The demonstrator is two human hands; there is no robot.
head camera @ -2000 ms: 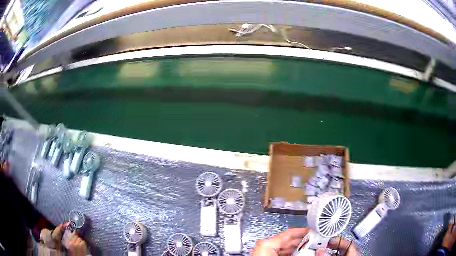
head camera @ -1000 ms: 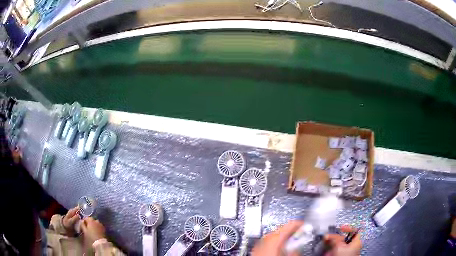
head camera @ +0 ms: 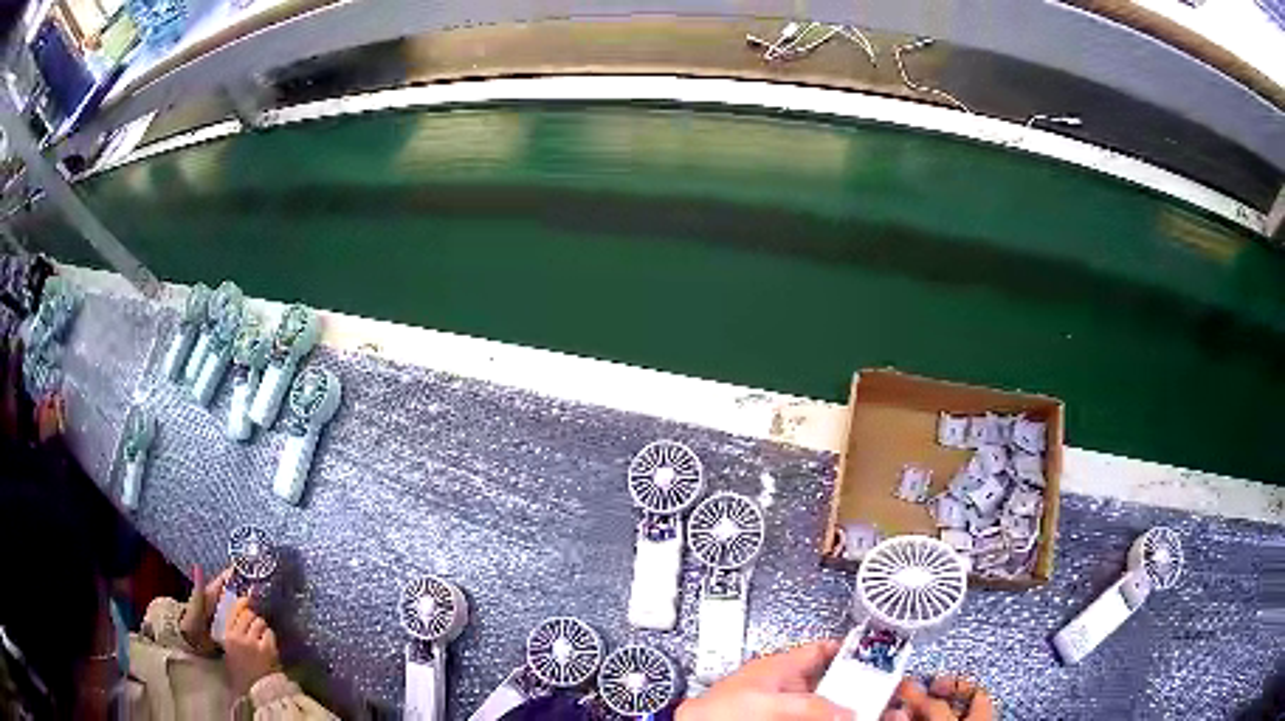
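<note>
A white handheld fan (head camera: 913, 580) is held up at the lower right, its round grille facing me and a dark open patch with small coloured bits at its neck. My left hand (head camera: 768, 686) grips the handle from the left. My right hand (head camera: 947, 699) is at the lower right of the handle, cut off by the bottom edge; its fingers are curled and I cannot tell what they hold. A brown cardboard box (head camera: 877, 448) behind the fan holds several loose pale squarish parts (head camera: 986, 486).
More white fans (head camera: 655, 571) lie on the bubble wrap (head camera: 536, 486) left of the box, one (head camera: 1106, 616) to its right. Green fans (head camera: 299, 448) lie far left, near another person's hands (head camera: 251, 641). A green belt (head camera: 564, 268) runs beyond, with loose cables (head camera: 832, 42) past it.
The held fan was blurred and tilted a second ago; its grille now faces me. A dark thin thing seen at my right hand no longer shows. The view has shifted slightly.
</note>
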